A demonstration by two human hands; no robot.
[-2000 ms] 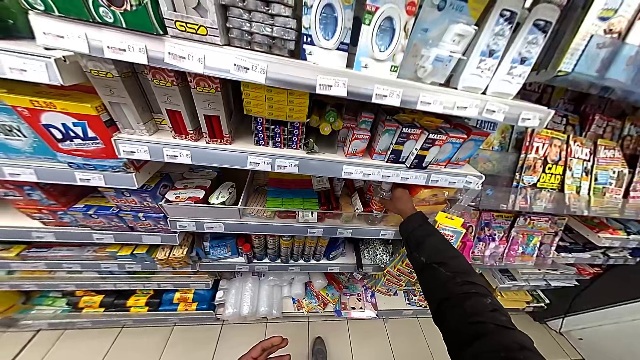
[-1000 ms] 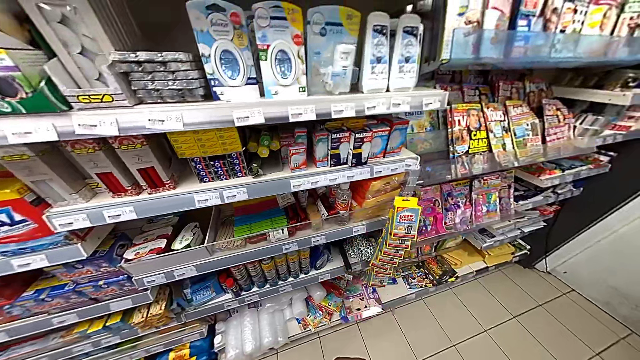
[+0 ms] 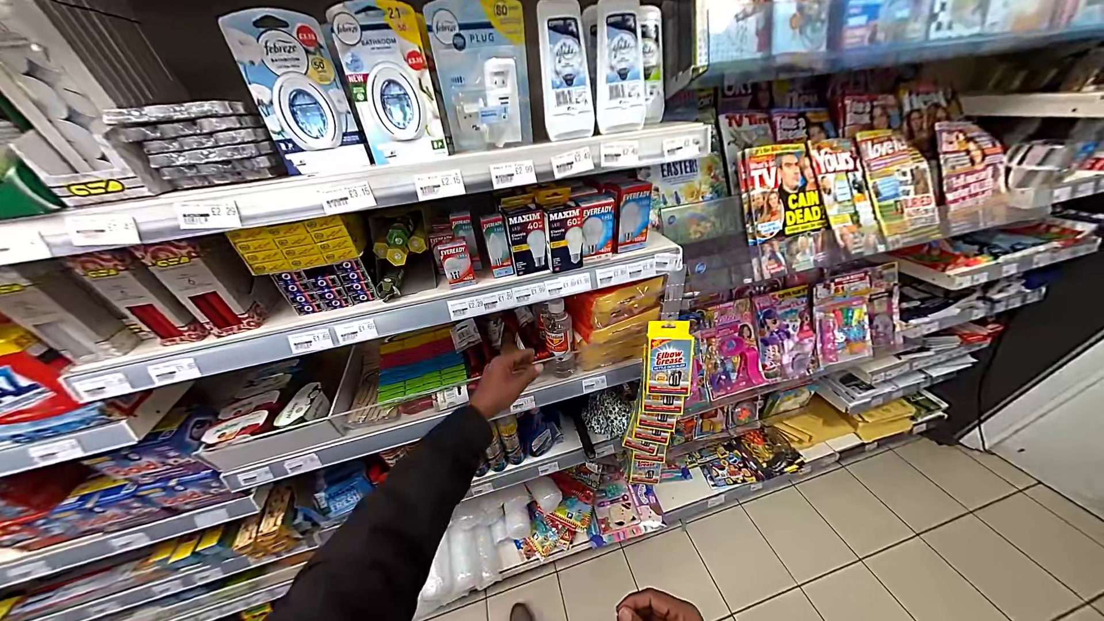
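Note:
My left hand (image 3: 504, 381) reaches in a dark sleeve from the lower left to the middle shelf. Its curled fingers are just left of a clear bottle with a red label (image 3: 557, 338); whether they touch or grip anything there is unclear. Behind and left of the hand lie stacked pink, yellow, blue and green items (image 3: 420, 366). Yellow-orange packs (image 3: 617, 315) are right of the bottle. My right hand (image 3: 657, 605) shows only partly at the bottom edge, fingers bent, over the floor; its grasp is hidden.
Light bulb boxes (image 3: 565, 235) and air fresheners (image 3: 392, 95) fill the shelves above. A strip of Elbow Grease packs (image 3: 668, 366) hangs from the shelf end at right. Magazines (image 3: 785, 194) stand beyond it. Clear-wrapped goods (image 3: 466, 552) lie low, near the tiled floor (image 3: 768, 543).
Two seconds ago my right arm reached to the middle shelf and my left hand was low. Now my left arm reaches there and my right hand is low. The view has swung right.

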